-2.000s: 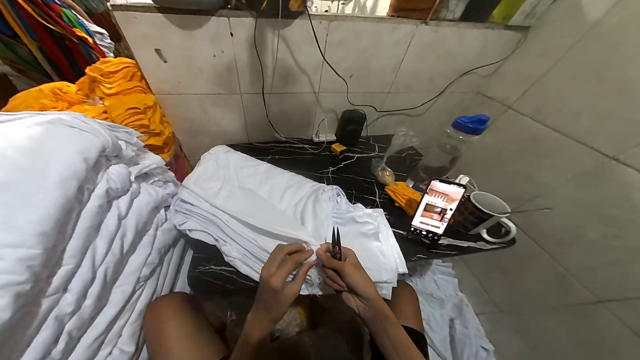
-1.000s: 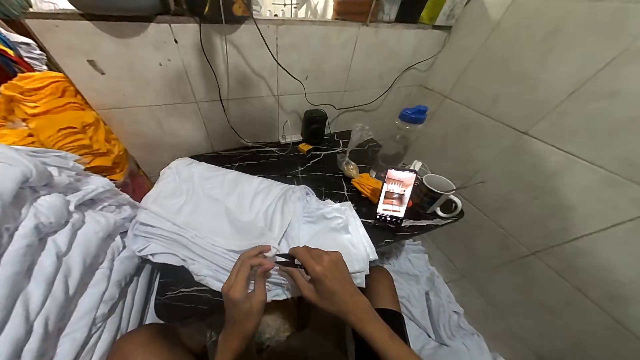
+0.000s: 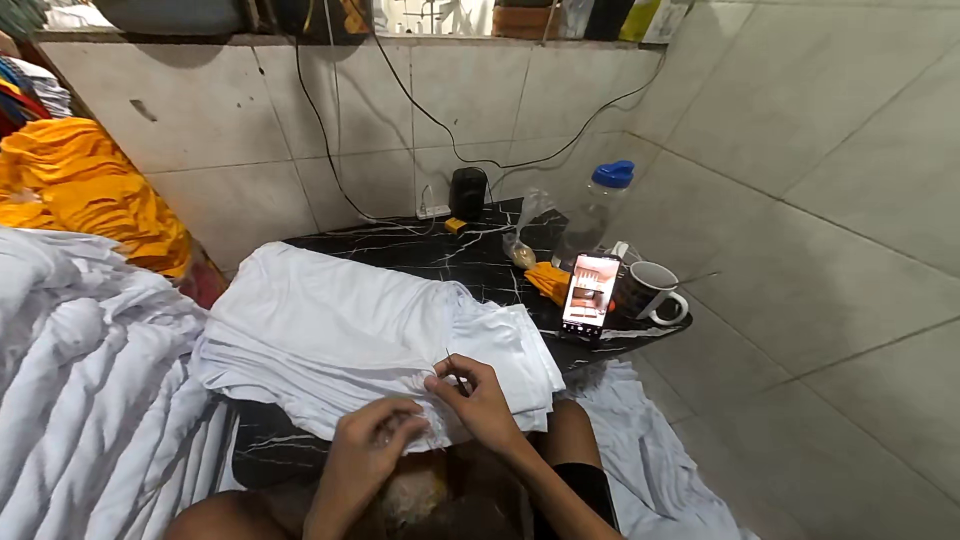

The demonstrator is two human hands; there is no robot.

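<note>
A stack of white folded garments [image 3: 337, 307] lies on a black marble-patterned table [image 3: 480, 255]. My right hand [image 3: 476, 401] grips small dark thread snips [image 3: 459, 379], partly hidden by its fingers, at the near edge of the stack; its thumb and forefinger also touch the white cloth there. Just left of it, my left hand [image 3: 379, 439] has its thumb and fingers curved near the cloth edge and some loose threads. Whether it pinches a thread is too small to tell.
A lit phone [image 3: 591, 295] leans before a mug [image 3: 651, 289]. Behind are orange cloth [image 3: 549, 281], a blue-capped bottle [image 3: 592, 217] and a black speaker-like device [image 3: 468, 193]. White fabric [image 3: 82, 375] is heaped left, orange fabric [image 3: 90, 195] beyond; more white cloth [image 3: 652, 457] lies lower right.
My two hands were close together at the cloth edge one second ago; now they are farther apart. The snips, plainly seen before, are mostly covered by my right fingers. The view has shifted right.
</note>
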